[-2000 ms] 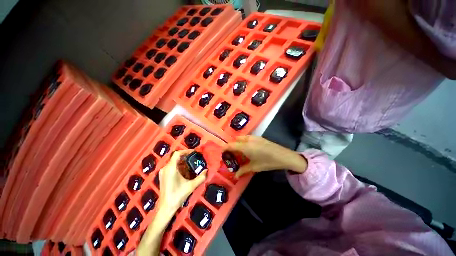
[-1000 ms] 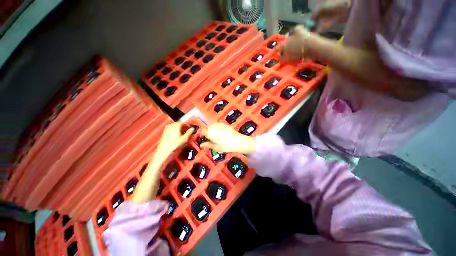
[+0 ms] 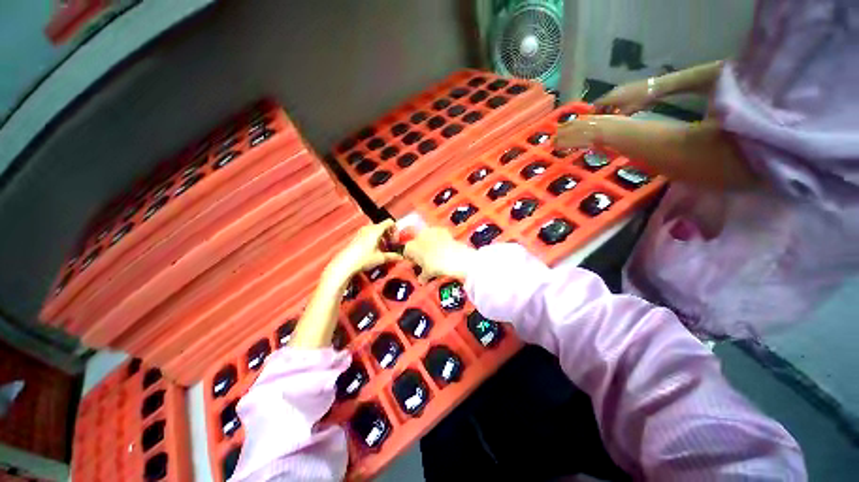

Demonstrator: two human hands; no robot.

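Observation:
The orange-red foam tray [image 3: 443,398] lies in front of me with black watch heads in its square pockets. Two watches near its right edge, one [image 3: 452,296] and another [image 3: 485,328], show green and white on their screens. My left hand [image 3: 365,252] and my right hand [image 3: 436,252] are close together over the tray's far corner, fingers bent downward. A small dark watch head [image 3: 397,249] shows partly between the fingers; whether either hand grips it is unclear. My left forearm covers some pockets.
Tall stacked trays [image 3: 235,240] stand left. Another stack [image 3: 452,151] and a neighbouring tray [image 3: 589,218] with watches lie beyond. A coworker's hands [image 3: 603,127] reach over it. A fan [image 3: 529,45] stands behind. Another tray [image 3: 113,424] is at lower left.
The hands have moved from mid-tray, where each was at a watch, to the far corner. Two lit watches now sit in pockets. The coworker's hands have come over the neighbouring tray. The view has shifted.

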